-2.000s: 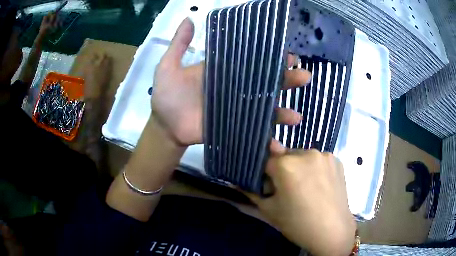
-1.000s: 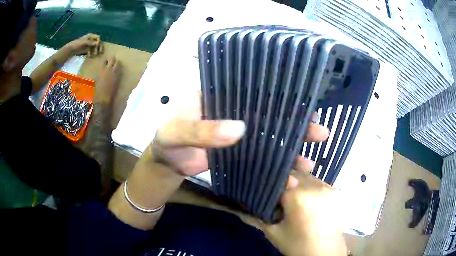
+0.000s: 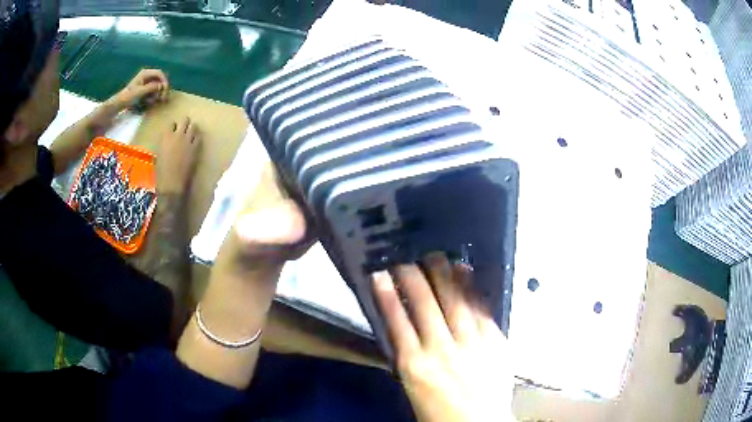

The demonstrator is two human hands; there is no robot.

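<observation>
A fanned stack of several phone middle frames, dark with silvery edges, is held tilted above a white blister tray. My left hand is at the stack's left side, its thumb near the edge and its other fingers hidden behind the stack. My right hand lies over the front frame's lower part, fingers spread on its dark face; its thumb is hidden. The tray is overexposed, with small dark holes showing.
A tray stack stands at the upper right, another beyond it. A black curved object lies on cardboard at the right. At the left, a person's arm rests beside an orange basket of small metal parts.
The stack has tipped over to the left, so the front frame's face shows. My right hand has moved from the stack's lower edge onto that face. My left thumb has moved off the stack's ridged side.
</observation>
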